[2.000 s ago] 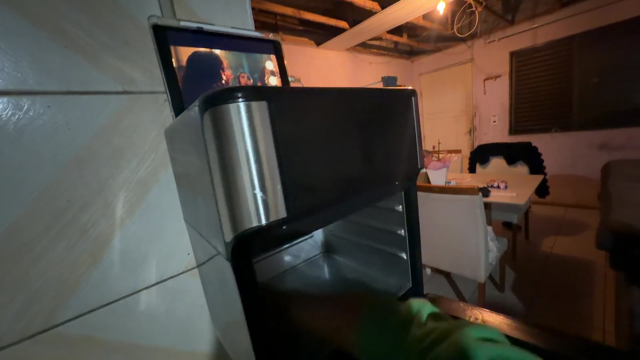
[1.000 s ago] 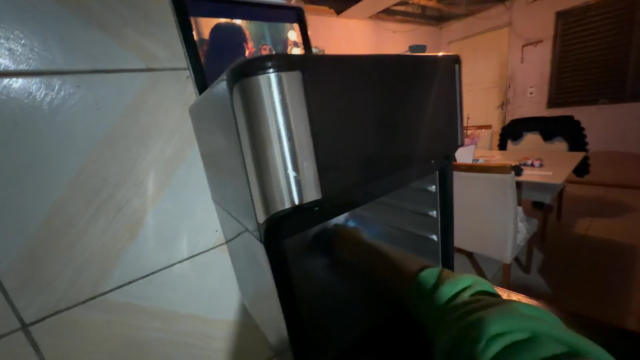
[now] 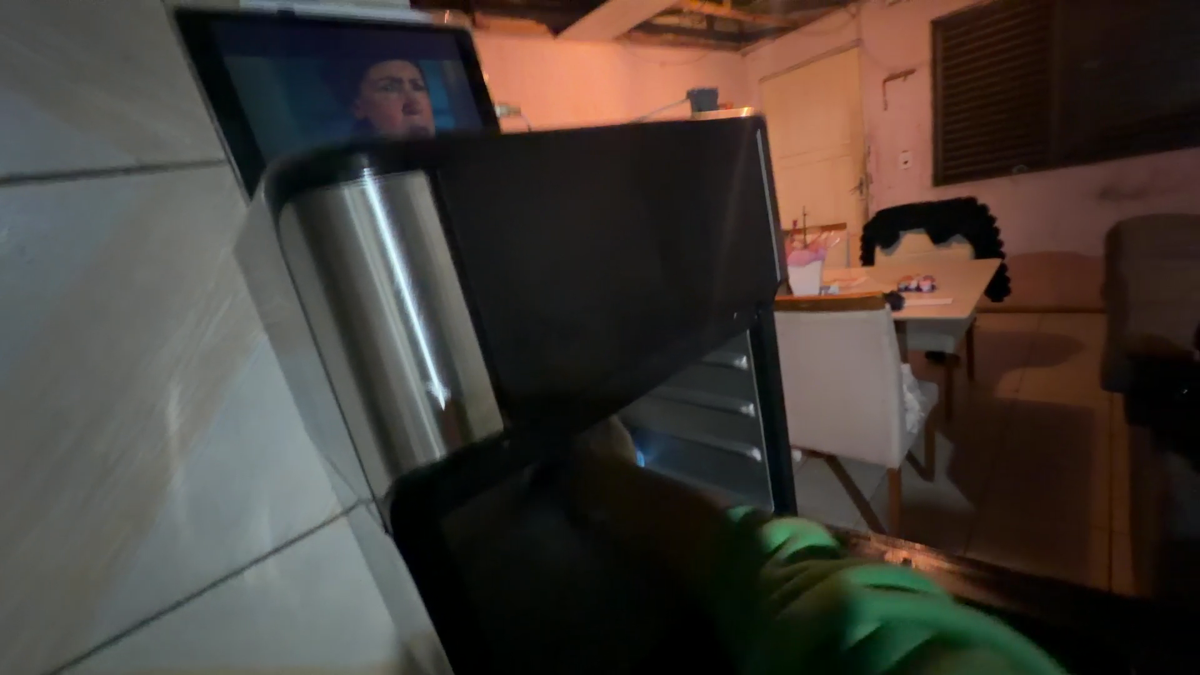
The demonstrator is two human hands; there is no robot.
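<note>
A countertop oven with a black front panel [image 3: 609,262] and a brushed-steel strip [image 3: 394,319] stands tilted in the view. Below the panel its cavity shows side rack rails [image 3: 708,408]. From the lower right, my right arm in a green sleeve [image 3: 872,600] reaches to the cavity opening. My right hand [image 3: 605,459] is dark and blurred just under the panel's lower edge; its fingers and anything in them cannot be made out. A small bluish glint shows beside it. My left hand is out of view.
A tablet-like screen [image 3: 356,84] stands behind the oven, against light wall tiles [image 3: 122,375]. To the right are a white chair [image 3: 839,384], a dining table [image 3: 975,277] with small items, a chair draped in black [image 3: 933,225], and a dark armchair or sofa [image 3: 1153,309].
Two seconds ago the arm lay low across the cavity; it then rose to the opening's upper part. Since one second ago my hand has shifted right relative to the oven. The view has also moved.
</note>
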